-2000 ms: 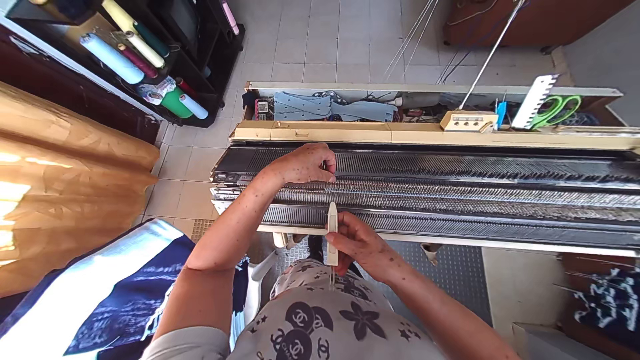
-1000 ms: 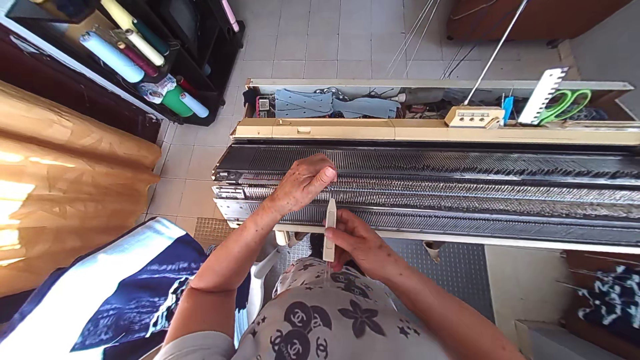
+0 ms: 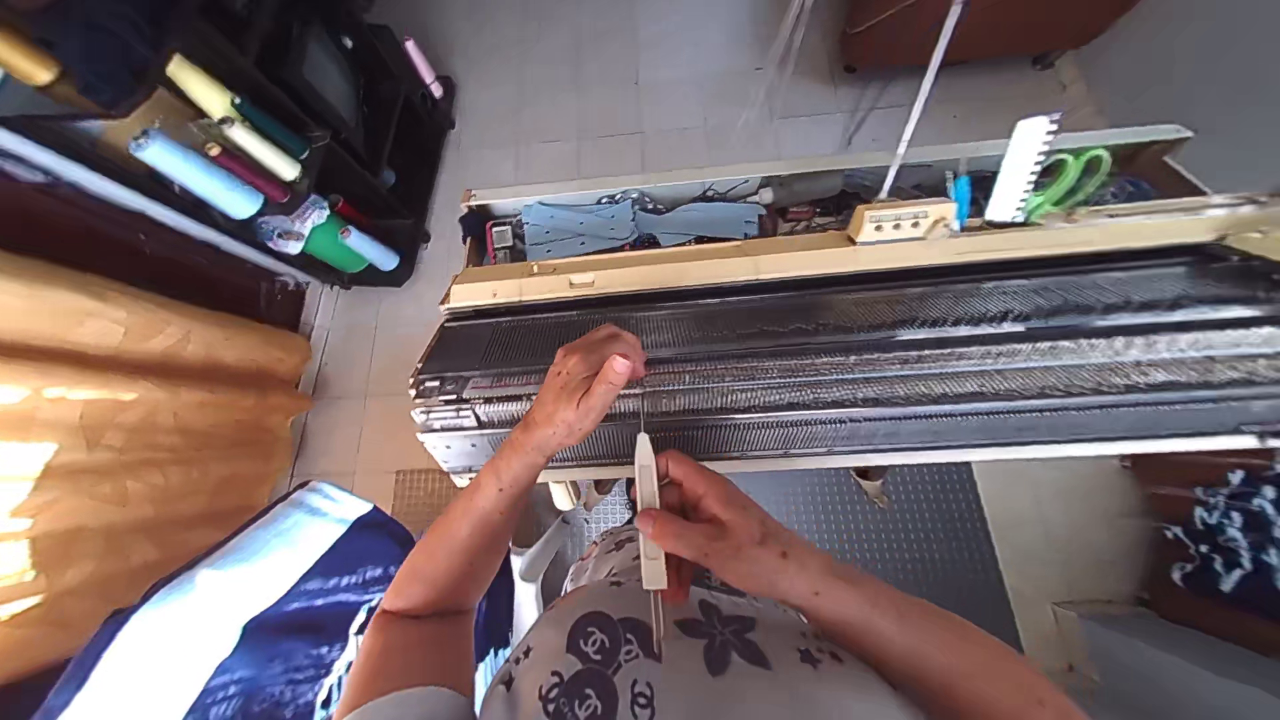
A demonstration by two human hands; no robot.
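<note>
A flatbed knitting machine (image 3: 850,370) with long rows of metal needles lies across the view in front of me. My left hand (image 3: 590,385) rests over its needle beds near the left end, fingers bent down; whether its fingertips hold anything is hidden. Held in my right hand (image 3: 700,525), at the near edge of the machine, is a white plastic-handled latch or transfer tool (image 3: 648,510). The tool's thin metal tip points away from me, at the needle beds just right of my left hand, and metal prongs stick out of its near end.
Behind the needle beds runs an open accessory tray (image 3: 620,265) with blue-grey plates, green-handled scissors (image 3: 1070,185) and a white toothed comb (image 3: 1022,168). A yarn mast base (image 3: 902,220) stands on the rail. Yarn cones (image 3: 195,172) fill a black shelf at upper left; an orange curtain (image 3: 140,430) hangs left.
My left hand has shifted slightly over the needle beds, and its thumb now shows raised. My right hand has kept the white tool in nearly the same place.
</note>
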